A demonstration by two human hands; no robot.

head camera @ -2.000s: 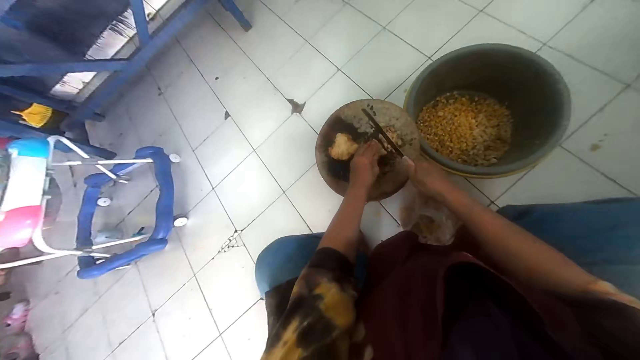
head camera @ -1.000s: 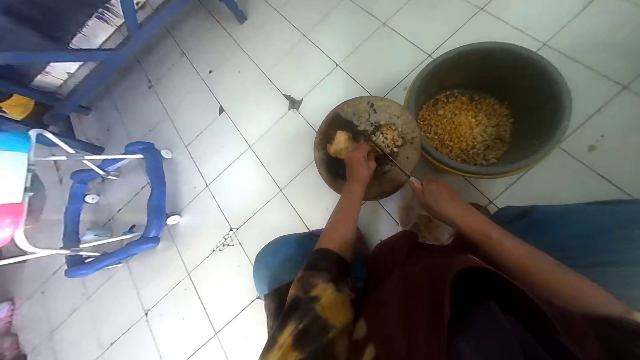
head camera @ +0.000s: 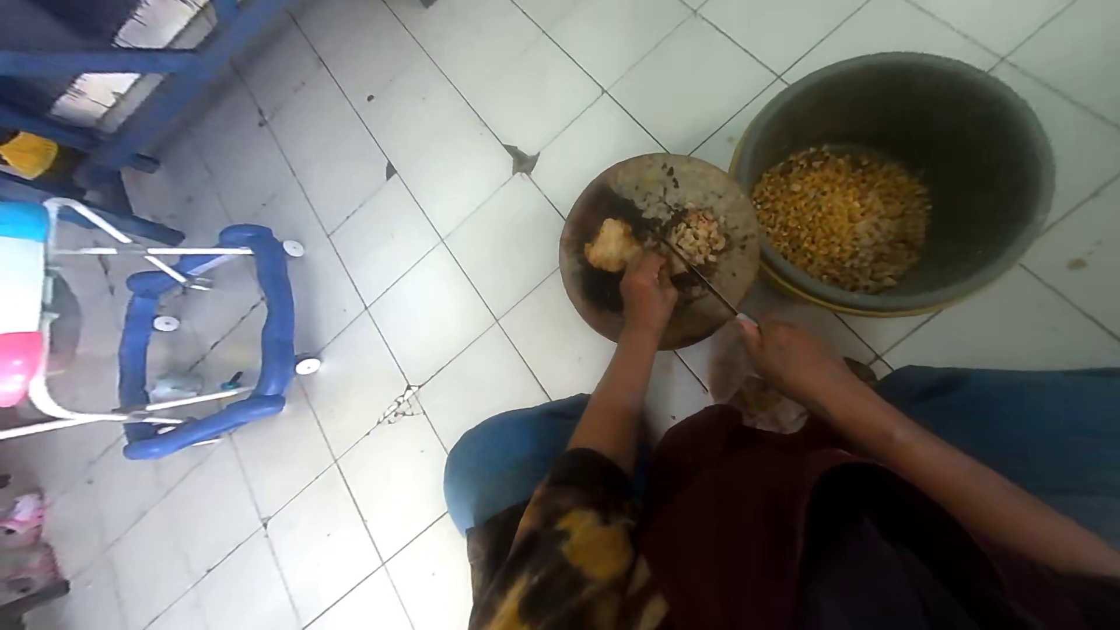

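A round wooden chopping board (head camera: 652, 188) lies on the floor in front of me. My right hand (head camera: 792, 354) is closed around the handle of a knife (head camera: 713, 289), its blade reaching up and left across the board. Close to the blade's far part, my left hand (head camera: 649, 289) has its fingers bent down on the board; whether they pinch a piece of food cannot be seen. A pale golden lump of food (head camera: 612, 245) rests just up and left of those fingers. Small chopped pieces (head camera: 697, 236) form a pile beyond the blade, on the board's right side.
Right of the board stands a large grey tub (head camera: 980, 192) partly filled with chopped yellowish pieces (head camera: 840, 219). A clear plastic bag (head camera: 761, 394) lies under my right hand. At the left are a baby walker with a blue base (head camera: 278, 315) and a blue frame (head camera: 166, 96).
Two seconds ago the knife was raised steeply over the board; its blade now lies low across it. My right hand has moved slightly down, away from my left hand.
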